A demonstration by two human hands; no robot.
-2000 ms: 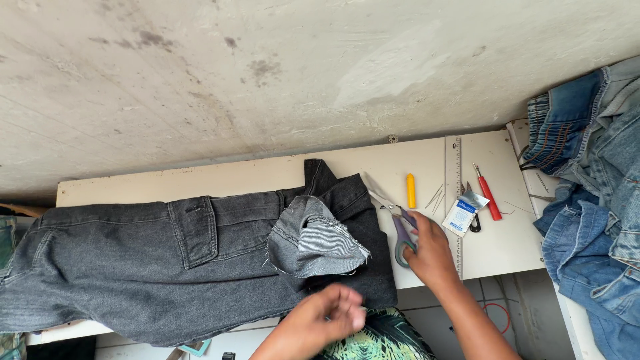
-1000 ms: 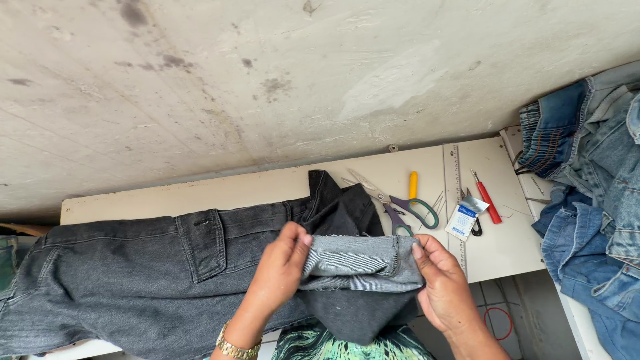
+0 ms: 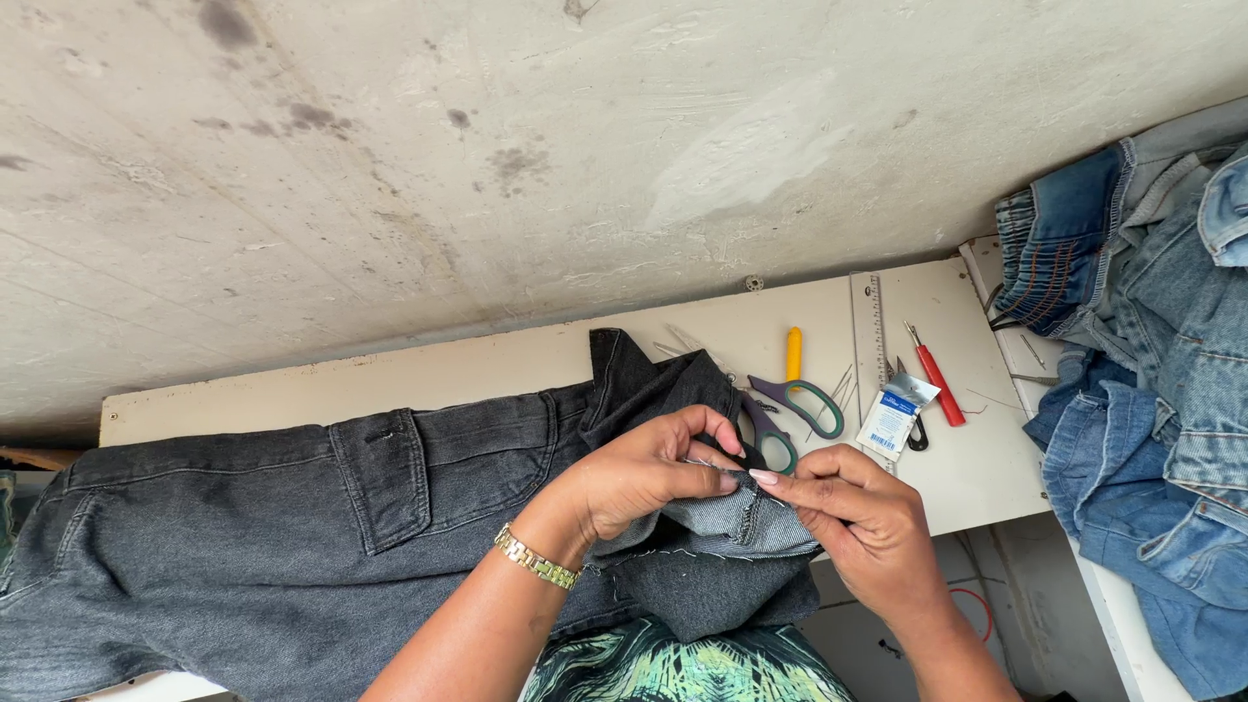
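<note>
Dark grey denim trousers (image 3: 263,526) with a flap pocket lie along the table, their far end bunched at my hands. My left hand (image 3: 648,473), with a gold-coloured watch or bracelet at its wrist, pinches the frayed edge of a turned-out denim part (image 3: 726,522) whose lighter inside shows. On the same edge, the thumb and forefinger of my right hand (image 3: 848,507) pinch close beside the left fingertips. Just beyond the hands, scissors (image 3: 804,405) with purple and green handles rest on the table, their blades partly behind the cloth.
On the white table (image 3: 468,366) lie a yellow-handled tool (image 3: 794,356), a clear ruler (image 3: 866,341), loose needles or pins, a labelled packet (image 3: 892,419) over small black-handled snips, and a red seam ripper (image 3: 938,382). Blue denim garments (image 3: 1150,439) are piled at right. A stained wall rises behind.
Two seconds ago my right hand was at the scissors; they now lie free on the table. Both hands have since taken the turned-out denim, and their fingertips have come close together on its edge.
</note>
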